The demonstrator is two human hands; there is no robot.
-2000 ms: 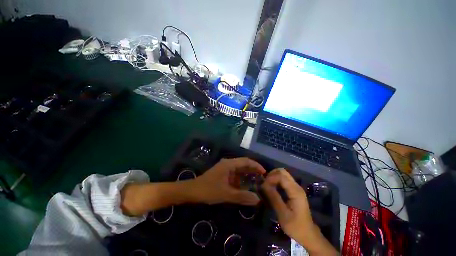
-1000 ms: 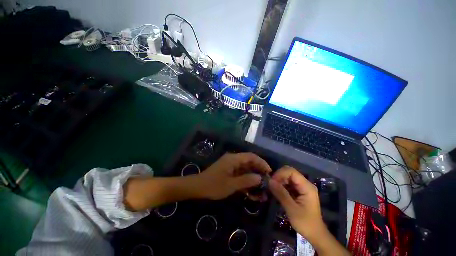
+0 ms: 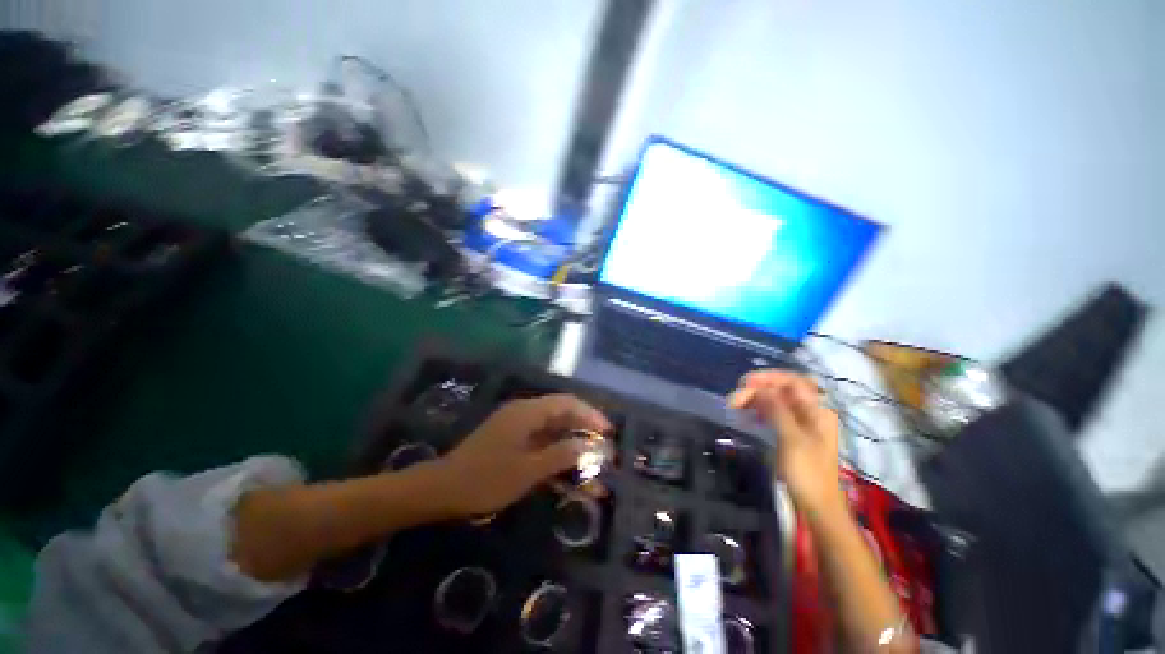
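Note:
My left hand (image 3: 521, 454) reaches over the black foam tray (image 3: 606, 600), with a shiny round watch unit (image 3: 590, 457) at its fingertips, above the middle pockets. My right hand (image 3: 795, 428) is raised beyond the tray's right back corner, by the laptop's front right. Its fingers are bent, and blur hides whether they hold anything. Round units with shiny rims sit in the tray pockets; those in the right-hand pockets look glittery. A white label slip (image 3: 699, 603) lies across the right part of the tray.
The laptop (image 3: 677, 383) stands open behind the tray. A red printed sheet (image 3: 805, 594) and a large black device (image 3: 1022, 511) are at the right. Cables, a clear bag (image 3: 339, 243) and a second foam tray (image 3: 77, 300) are at the left.
My hands have moved apart. My right hand has moved away from the unit towards the laptop, uncovering right-hand pockets; my left hand keeps the unit. The view has shifted and blurred.

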